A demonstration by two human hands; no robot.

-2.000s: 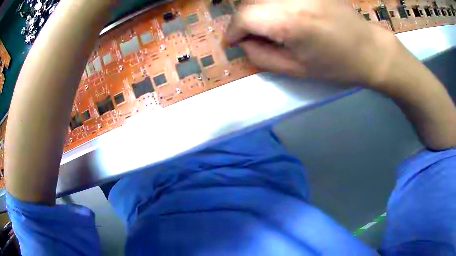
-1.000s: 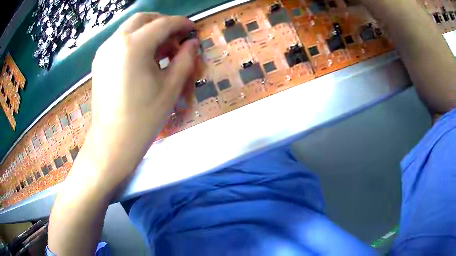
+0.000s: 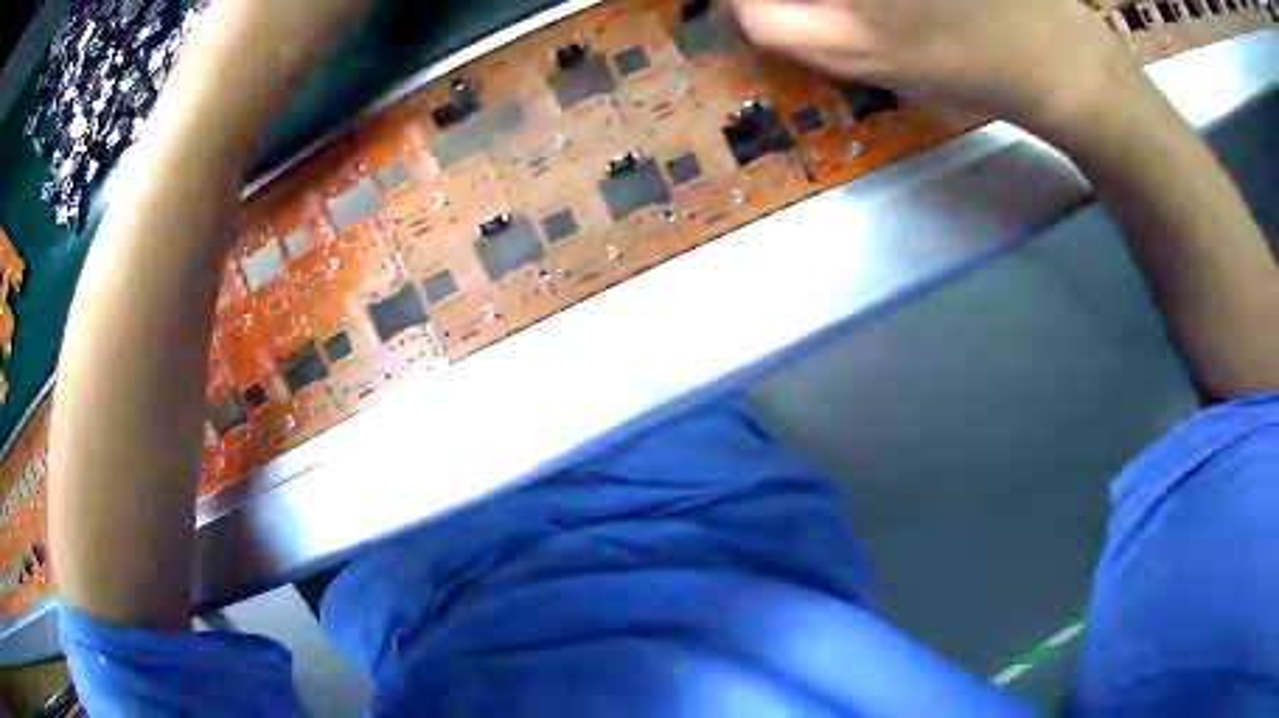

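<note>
An orange-brown circuit board panel (image 3: pixel 561 140) lies in the track, with two rows of rectangular cut-outs. Small black components stand beside several cut-outs, one in the far row (image 3: pixel 456 105) and one in the near row (image 3: pixel 494 225). My left forearm crosses the boards at the left; my left hand is beyond the top edge. My right hand (image 3: pixel 898 42) is at the top, above the far side of the boards. Its fingertips are partly cut off by the top edge, so whether it holds anything is hidden.
A bright metal rail (image 3: pixel 631 323) runs along the near side of the boards, and a thin pale rail along the far side. A component pile (image 3: pixel 105 84) lies on the green mat (image 3: pixel 35 260) at upper left. A loose board piece (image 3: pixel 9 302) shows at the left edge.
My left hand has moved up out of the picture. A black component now stands in the far row where its fingers were. My right hand has come left and into view. The view has shifted.
</note>
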